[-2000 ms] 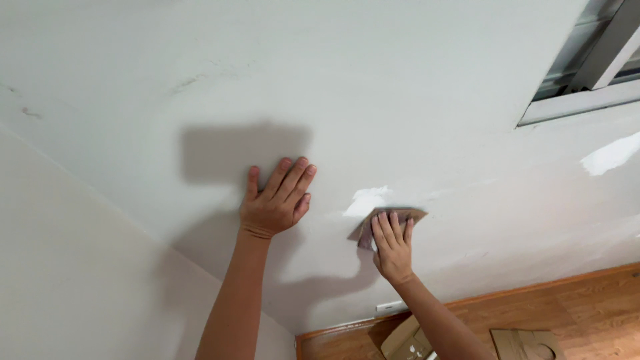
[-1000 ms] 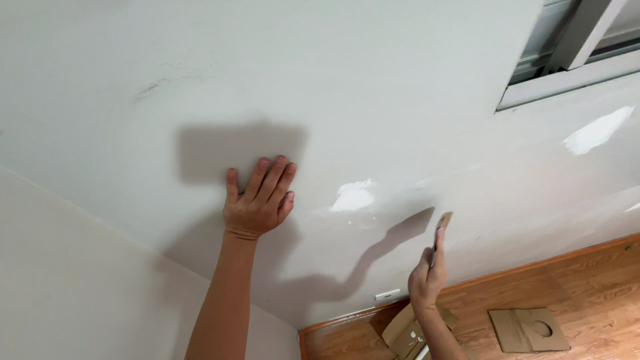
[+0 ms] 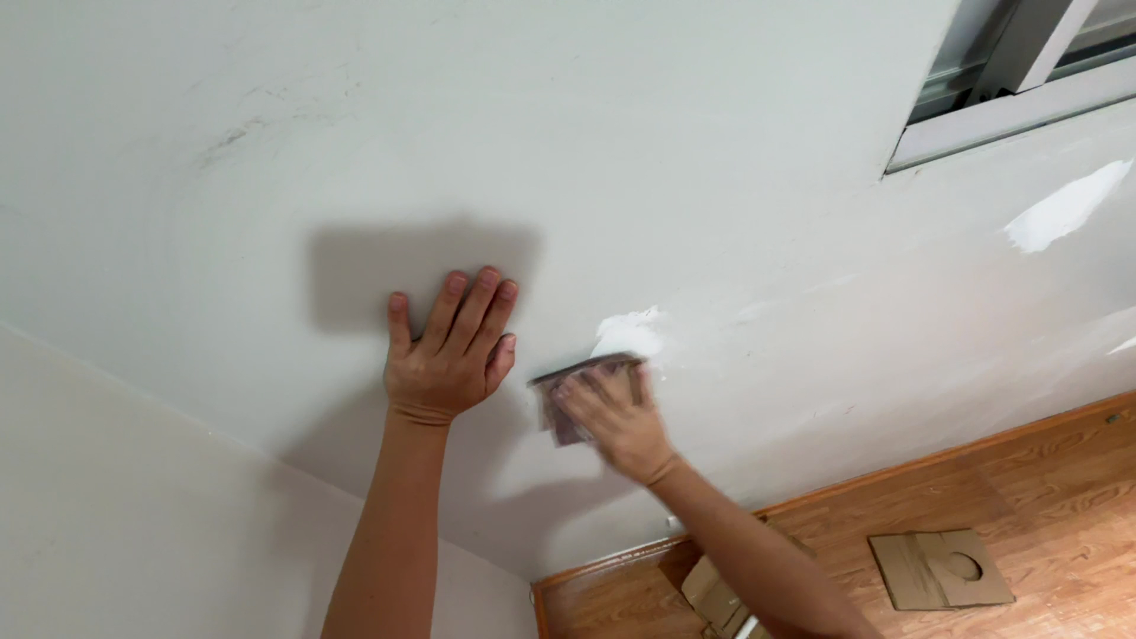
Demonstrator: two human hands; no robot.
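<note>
My left hand (image 3: 448, 355) lies with its palm against the white wall (image 3: 710, 222), its fingers somewhat apart and nothing in it. To its right, my right hand (image 3: 617, 413) presses a brown sheet of sandpaper (image 3: 568, 426) to the wall; hand and sheet are motion-blurred. A patch of white filler (image 3: 628, 331) shows just above the sheet's upper edge, which partly covers it. Another filler patch (image 3: 1065, 209) is on the wall at the right, below the window frame.
A window frame (image 3: 994, 120) is at the upper right. Flattened cardboard (image 3: 914, 568) with a round hole lies on the wood floor (image 3: 1065, 497); more cardboard (image 3: 710, 595) is partly behind my right forearm. The wall corner runs down on the left, and a wooden baseboard borders the floor.
My right hand, off the filler patch and to its lower right a second ago, is now back at the wall just below the patch with the sheet. My left hand remains flat on the wall.
</note>
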